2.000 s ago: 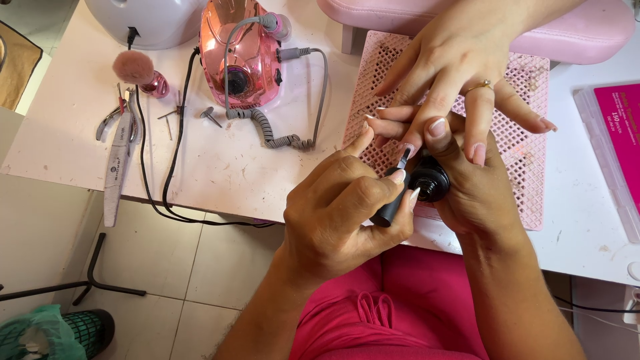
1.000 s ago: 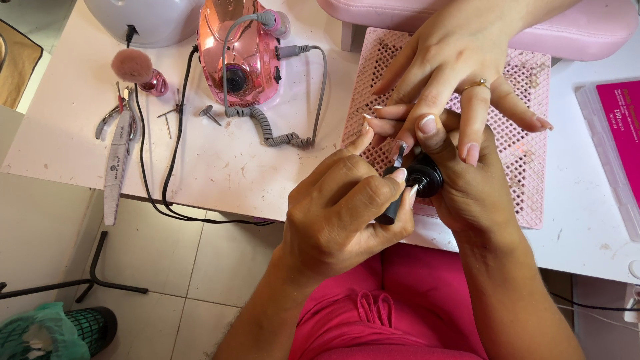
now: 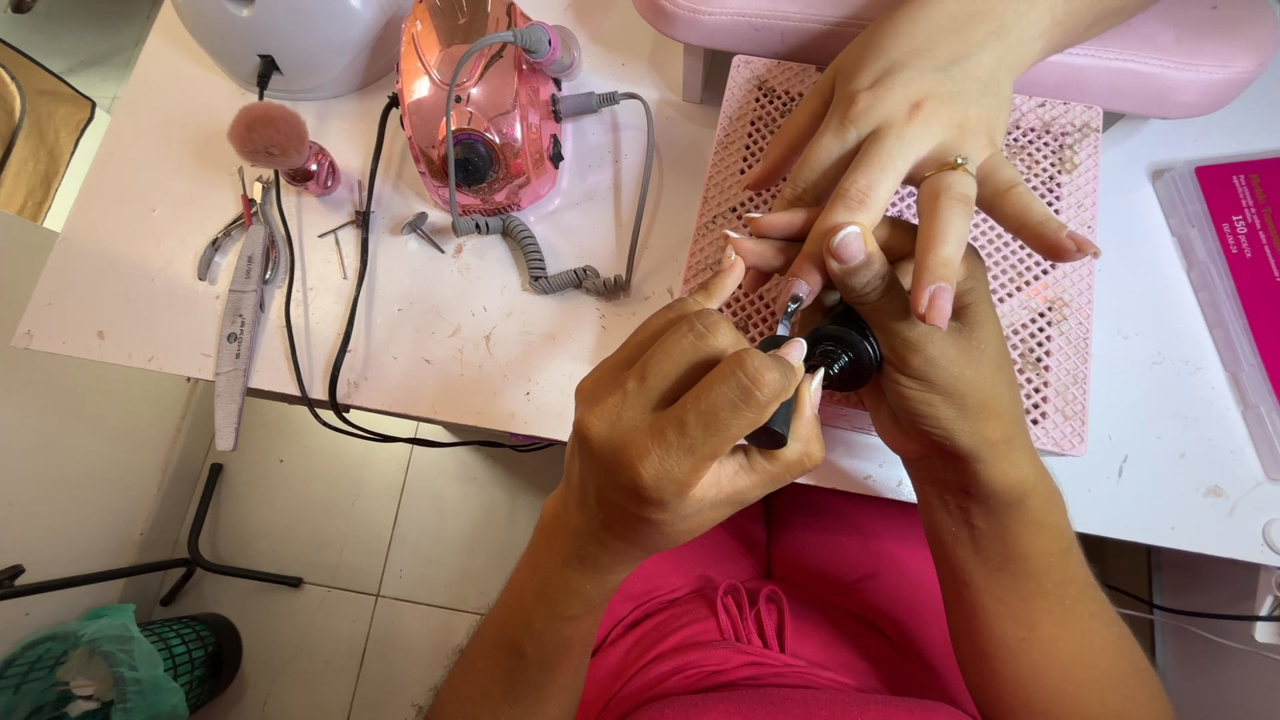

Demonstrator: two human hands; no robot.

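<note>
My left hand [image 3: 690, 420] pinches the black cap of a nail polish brush [image 3: 772, 425]. The brush's wet tip touches a fingernail [image 3: 795, 290] of another person's hand [image 3: 890, 130], which wears a ring [image 3: 950, 166]. My right hand [image 3: 930, 340] holds an open black polish bottle [image 3: 845, 348], its neck toward my left hand, and my right thumb lies over the person's finger. Both of my hands are above a pink perforated dust collector grille [image 3: 1050, 330]. Part of the bottle is hidden by my right hand.
A pink nail drill machine [image 3: 480, 120] with a coiled cord stands at the back left. Near it are a pink brush [image 3: 268, 137], cuticle nippers [image 3: 225, 240], a nail file [image 3: 240, 340] and drill bits [image 3: 422, 230]. A padded armrest [image 3: 1160, 60] and a plastic case [image 3: 1225, 300] are on the right.
</note>
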